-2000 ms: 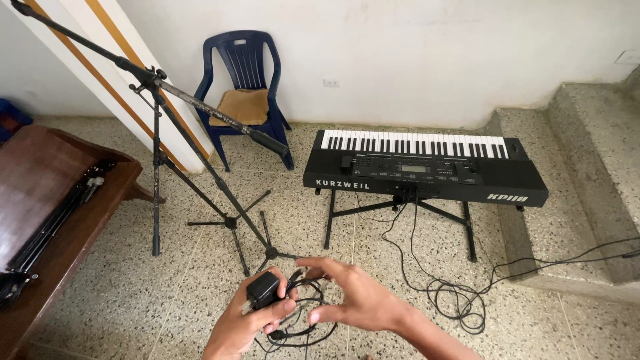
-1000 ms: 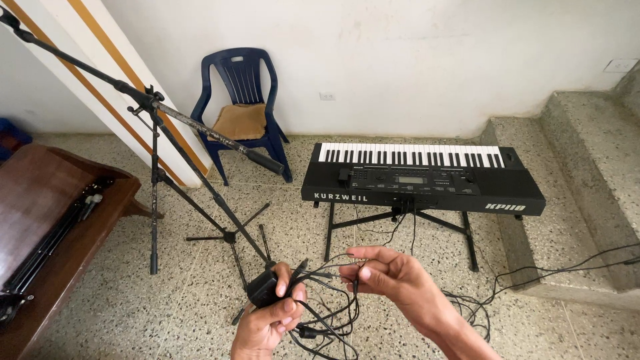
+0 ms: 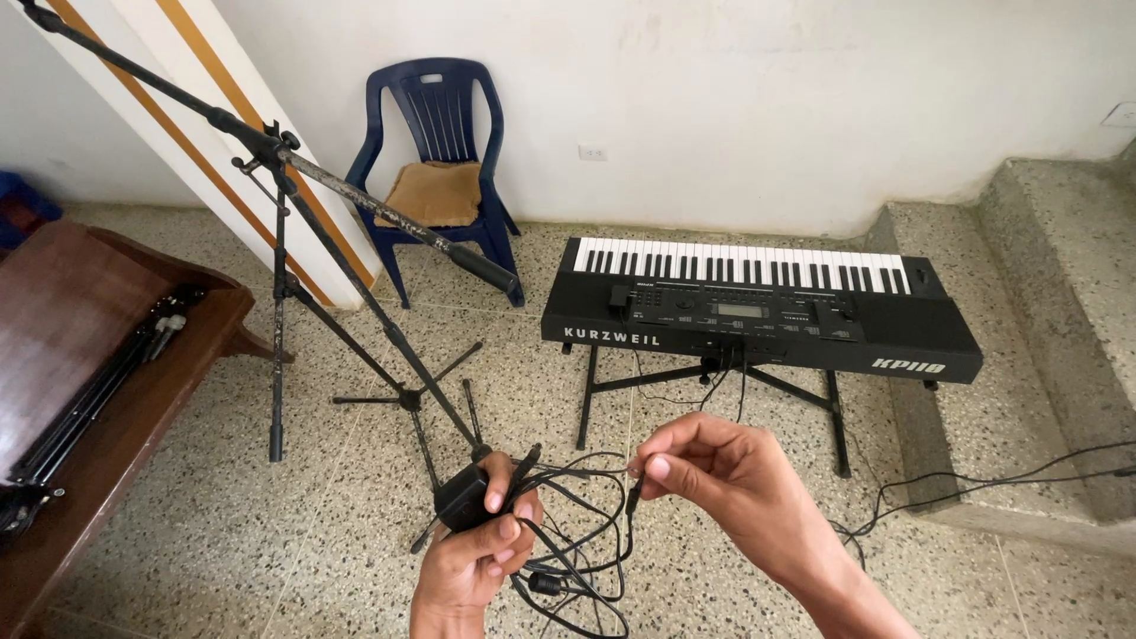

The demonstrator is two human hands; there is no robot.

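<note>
My left hand (image 3: 484, 541) grips a black power adapter (image 3: 462, 499) together with part of its looped black cable (image 3: 568, 568). A plug end (image 3: 530, 461) sticks up between the left fingers, and a dark cylindrical piece (image 3: 544, 584) hangs among the loops. To the right, my right hand (image 3: 719, 479) pinches a thin cable end with a dark connector (image 3: 634, 495) between thumb and fingertips. Beyond both hands, a black Kurzweil keyboard (image 3: 763, 311) rests on a folding stand (image 3: 834, 426), with cables hanging from its near side.
Microphone stands (image 3: 390, 333) rise at the left, one boom crossing the view. A wooden bench (image 3: 177, 373) holds folded black stands (image 3: 98, 382). A blue plastic chair (image 3: 444, 106) with a cushion (image 3: 435, 193) stands by the wall. Concrete steps (image 3: 967, 257) and floor cables (image 3: 958, 484) are at the right.
Two seconds ago the hands were close together at the bundle; the right hand has since moved right and now pinches a cable end. The loops hang more loosely below the left hand.
</note>
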